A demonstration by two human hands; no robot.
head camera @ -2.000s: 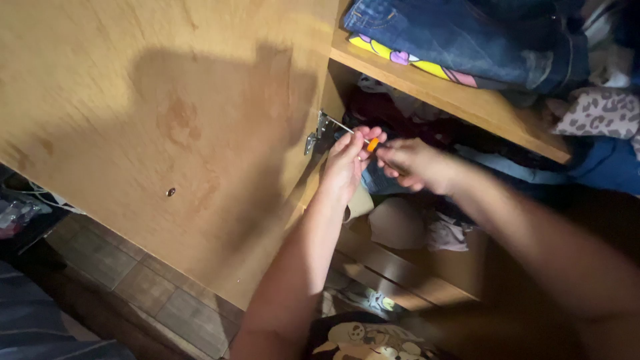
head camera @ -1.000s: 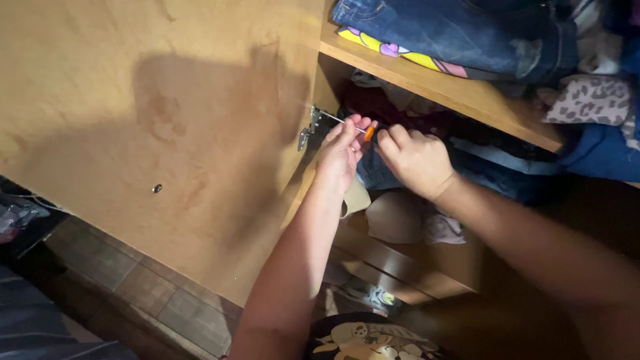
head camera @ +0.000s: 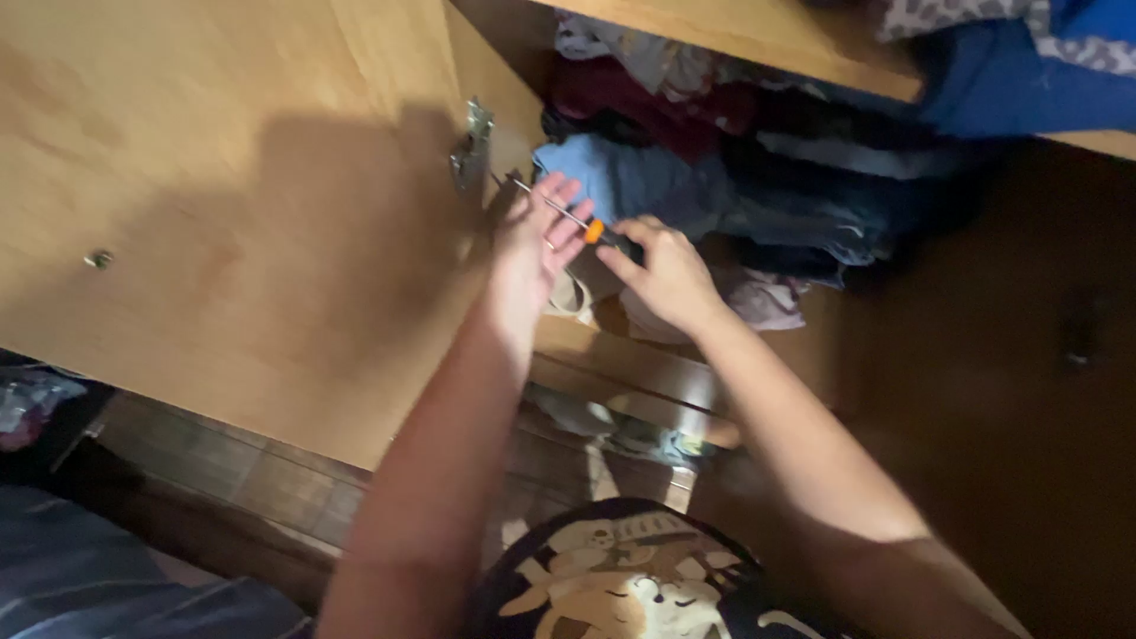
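Note:
My right hand [head camera: 661, 266] is closed around the dark handle of a screwdriver [head camera: 594, 232], which has an orange collar and a thin metal shaft. The shaft points up and left, across the fingers of my left hand [head camera: 543, 232]. That hand is palm up with its fingers apart; whether it touches the shaft is unclear. Up and left of the screwdriver's tip, a metal cabinet hinge [head camera: 473, 142] is on the inner face of the wooden door [head camera: 222, 222], near its edge. The tip does not appear to touch the hinge.
Folded clothes [head camera: 639, 177] lie inside the cabinet under a wooden shelf [head camera: 754, 35]. More clothing, blue and leopard-print, sits at the upper right. A small metal fitting [head camera: 98, 259] is on the door at left. Wooden slats [head camera: 630, 382] and a tiled floor [head camera: 257, 461] are below.
The view has moved closer and lower. The screwdriver's tip, at the hinge in the earlier frames, now stands away from it. My left fingers have opened from around the shaft.

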